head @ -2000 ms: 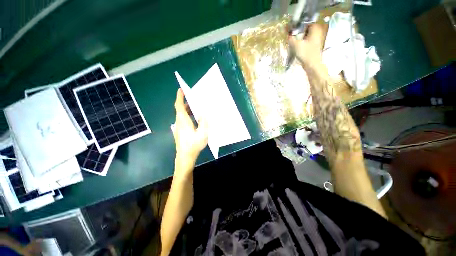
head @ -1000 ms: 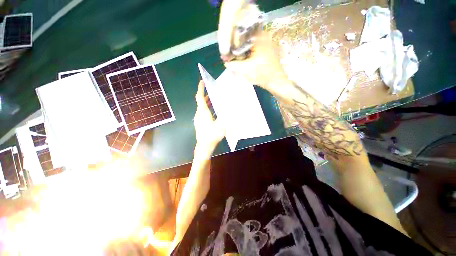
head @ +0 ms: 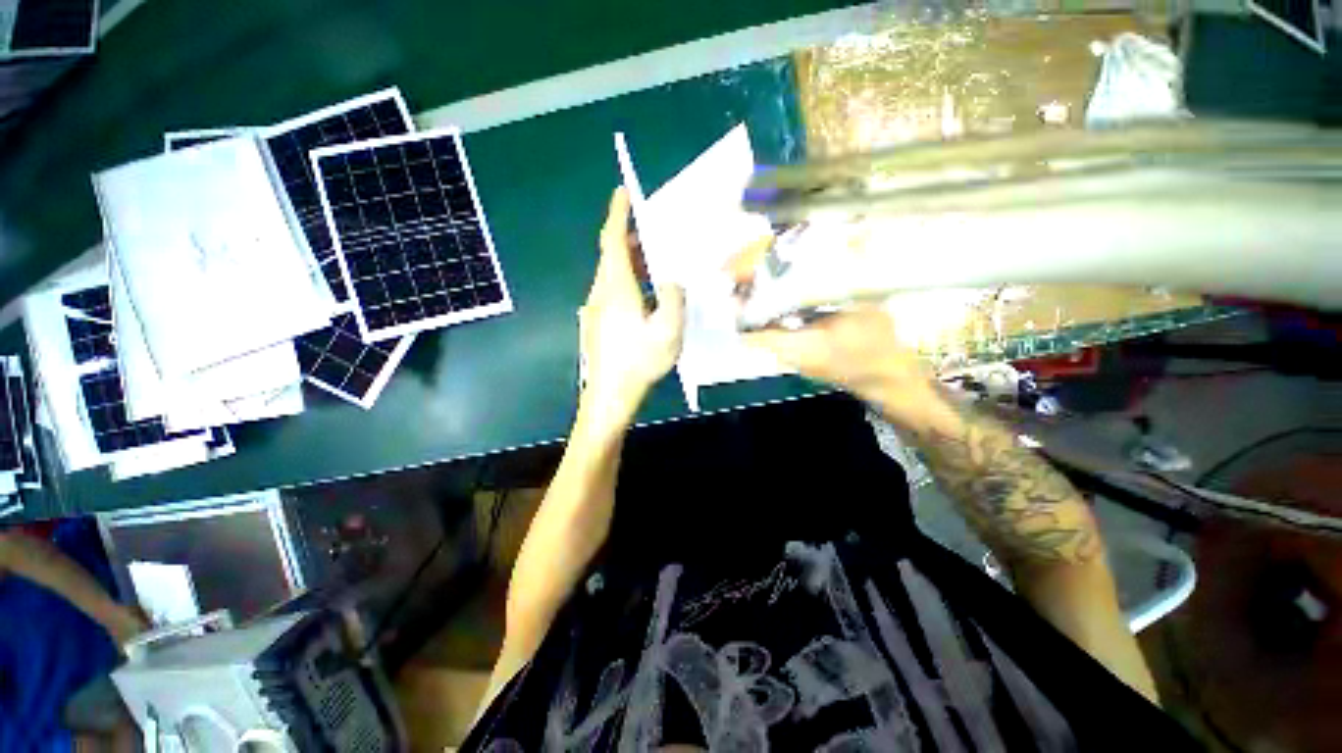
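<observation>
My left hand (head: 630, 327) holds a solar panel (head: 639, 221) nearly on edge, its white back towards the right. A white back plate (head: 712, 184) leans open from it in a V. My right hand (head: 839, 346), on the tattooed arm, holds the glue gun (head: 776, 265) over the white plate. The gun is partly hidden by blur. The glue hose (head: 1074, 221), thick, pale and blurred, runs from the gun to the right edge across the board. Whether the nozzle touches the plate cannot be told.
The tan glue board (head: 942, 74) lies on the right, with a white rag (head: 1136, 81). Panels (head: 412, 236) and white sheets (head: 206, 250) overlap on the left of the green bench (head: 515, 397). A grey machine (head: 243, 677) and a person in blue (head: 59, 647) are below left.
My right hand has come from over the board to the V of the panel and plate with the glue gun. The hose now crosses the right side. The glare at lower left is gone.
</observation>
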